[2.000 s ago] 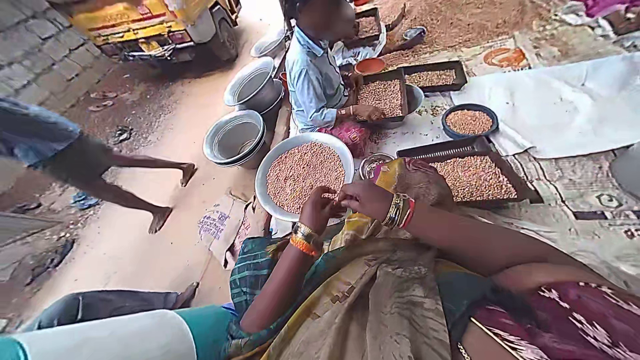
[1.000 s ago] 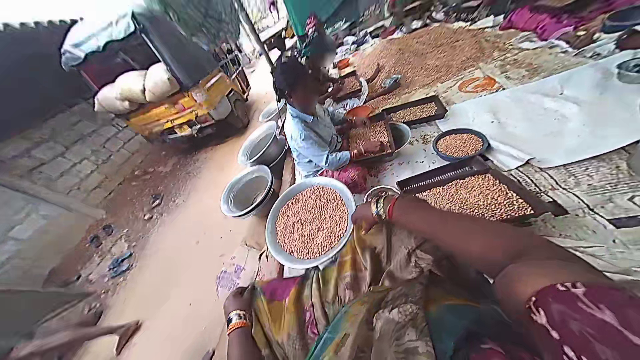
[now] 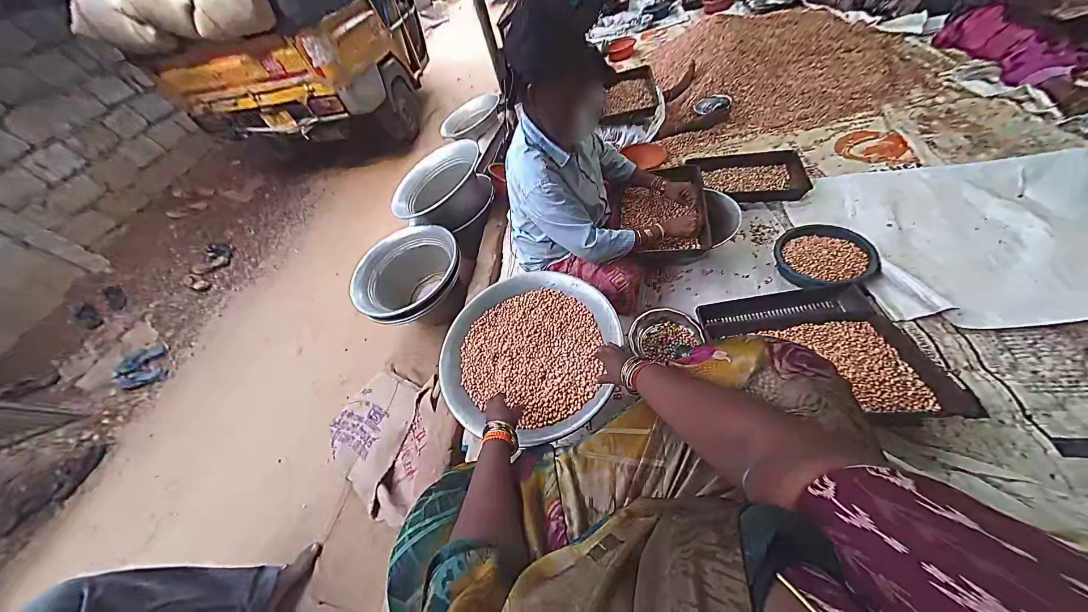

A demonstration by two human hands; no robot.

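Note:
A wide metal basin (image 3: 463, 399) full of shelled peanuts or similar nuts (image 3: 531, 348) lies before my lap. At its near left rim is my left hand (image 3: 501, 414), the fingers reaching over the edge to the nuts. My right hand (image 3: 610, 364) rests on the right rim; its grip is partly hidden. Beside that hand stands a small metal bowl (image 3: 636, 327) with mixed dark and light bits. A black plastic tray (image 3: 778, 310) of nuts lies to the right of my knee, and a round dark tub (image 3: 875, 265) of nuts stands behind it.
Stacked metal basins (image 3: 374, 293) stand at the left. A person (image 3: 552, 187) sits just ahead, both hands in a tray of nuts. Beyond are a large heap of nuts (image 3: 790, 68) and a white sheet (image 3: 1003, 229). A yellow vehicle (image 3: 289, 76) stands on the dirt lane.
My hands were together over the basin's near right side two seconds ago, then apart. My left hand has since moved up from below the basin onto its near rim.

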